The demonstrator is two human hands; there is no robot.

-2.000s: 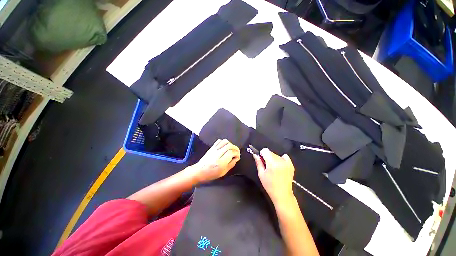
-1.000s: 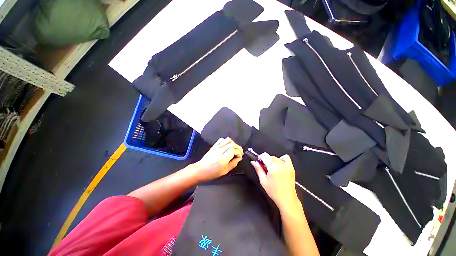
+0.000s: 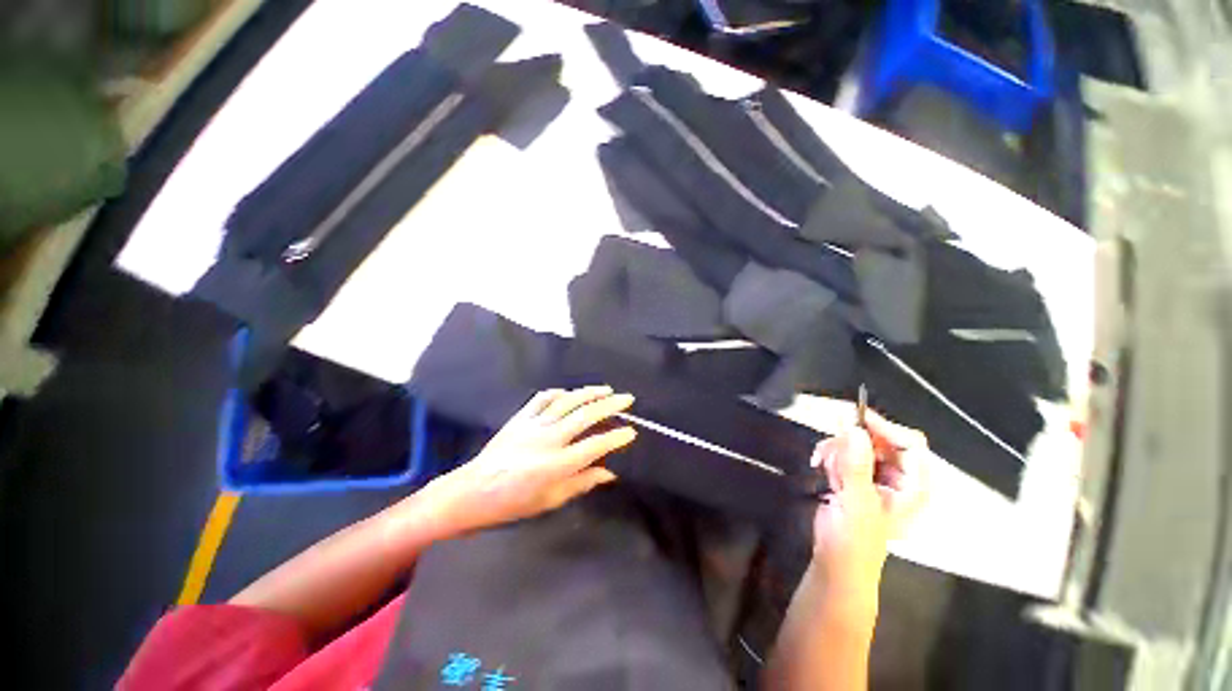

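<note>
A dark zipped panel [image 3: 676, 466] lies along the table edge by my body, its pale zip line running to the right. Its plain charcoal end [image 3: 473, 358] sticks out at the left. My left hand [image 3: 557, 452] lies on the panel near the zip's left end, fingers somewhat apart. My right hand [image 3: 871, 486] is at the panel's right end, closed round a small dark tool, apparently snips [image 3: 862, 402], whose tip points up. The picture is blurred, and most of the tool is hidden in the fist.
Overlapping zipped panels [image 3: 716, 169] lie at the table's right. More dark panels [image 3: 365, 169] lie at the left. A blue basket [image 3: 324, 483] with dark pieces is below the left table edge. Another blue bin [image 3: 966, 74] stands beyond the table, and a pale metal-edged bench [image 3: 1162, 351] is at the right.
The view has shifted right. My right hand has moved right, away from my left hand, to the panel's far end. The panel's zip line now shows between my hands, and my left fingers have spread.
</note>
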